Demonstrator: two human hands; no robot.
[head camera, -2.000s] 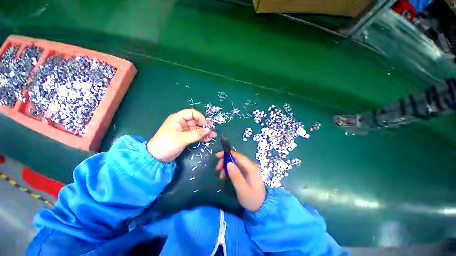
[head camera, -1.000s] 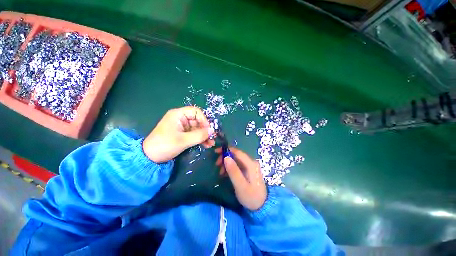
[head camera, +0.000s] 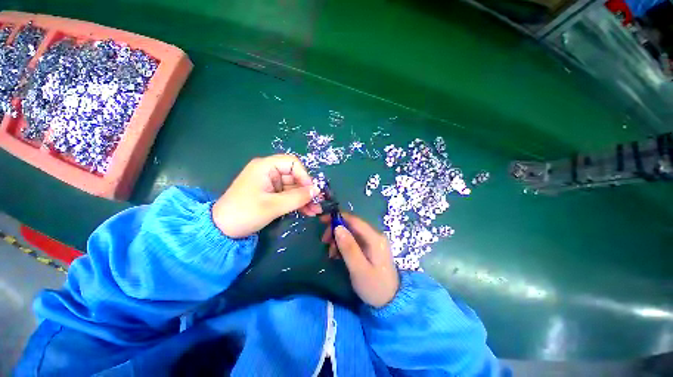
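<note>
My left hand (head camera: 267, 195) pinches a small silvery part (head camera: 319, 188) between thumb and fingertips. My right hand (head camera: 364, 258) holds the side cutters (head camera: 337, 220) by their dark-blue handles. Their dark jaws are at the silvery part by my left fingertips; whether they touch or are closed on it is too small to tell. A dense pile of silvery parts (head camera: 417, 199) lies right of my hands. A smaller silvery cluster (head camera: 321, 149) lies just beyond my left fingertips. Thin pale slivers lie around it and below my hands.
A salmon-orange compartment tray (head camera: 157, 99) full of silvery parts stands at left on the green work surface (head camera: 516, 243). A grey bar with dark bands (head camera: 590, 168) reaches in from the right. A metal frame (head camera: 572, 26) is at the far right corner.
The view has shifted a little, moving the tray up and left in the picture. The cutter jaws have come up to the part at my left fingertips, from slightly apart before.
</note>
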